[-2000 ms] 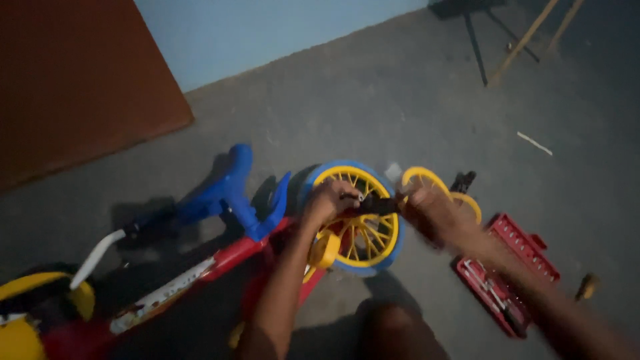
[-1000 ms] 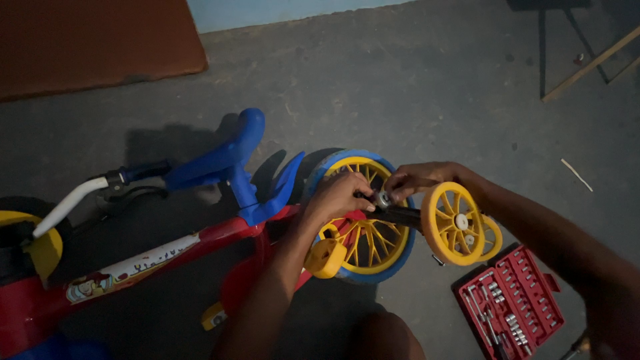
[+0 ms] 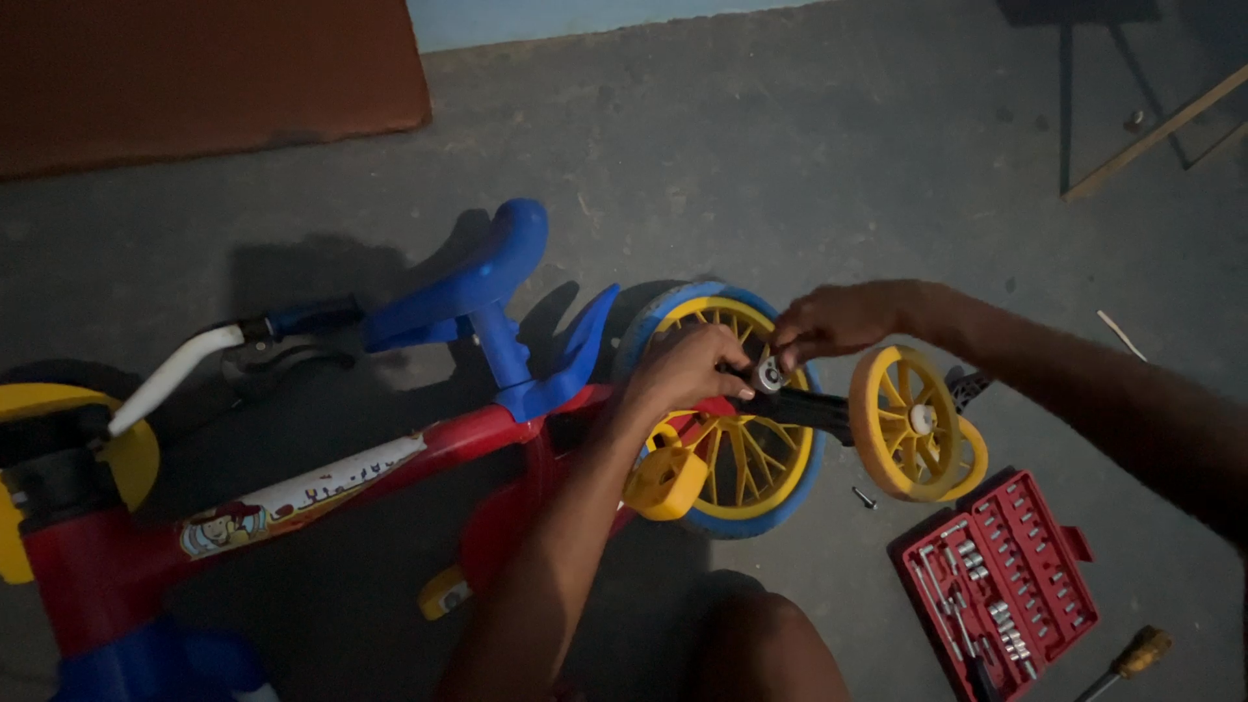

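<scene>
A child's bicycle with a red frame [image 3: 478,439] and blue saddle [image 3: 487,268] lies on its side on the floor. Over its yellow-spoked rear wheel [image 3: 746,468], my left hand [image 3: 697,366] has its fingers at a ratchet wrench's round metal head [image 3: 769,374], close to the hub. My right hand [image 3: 838,317] is just above and right of that head, fingers bent; whether it grips anything is unclear. A black stabilizer arm [image 3: 819,411] runs from the hub to a small yellow training wheel [image 3: 905,424]. The yellow pedal [image 3: 666,483] is below my left wrist.
A red socket set case [image 3: 1058,546] is open on the floor at lower right, a yellow-handled screwdriver [image 3: 1139,651] beside it. A small bolt [image 3: 864,498] lies below the training wheel. A brown panel [image 3: 214,78] is at upper left; wooden legs [image 3: 1150,136] stand at upper right.
Two seconds ago my right hand was near the training wheels; it is now over the rear hub, by the ratchet head. My left hand remains at the hub. The view has shifted.
</scene>
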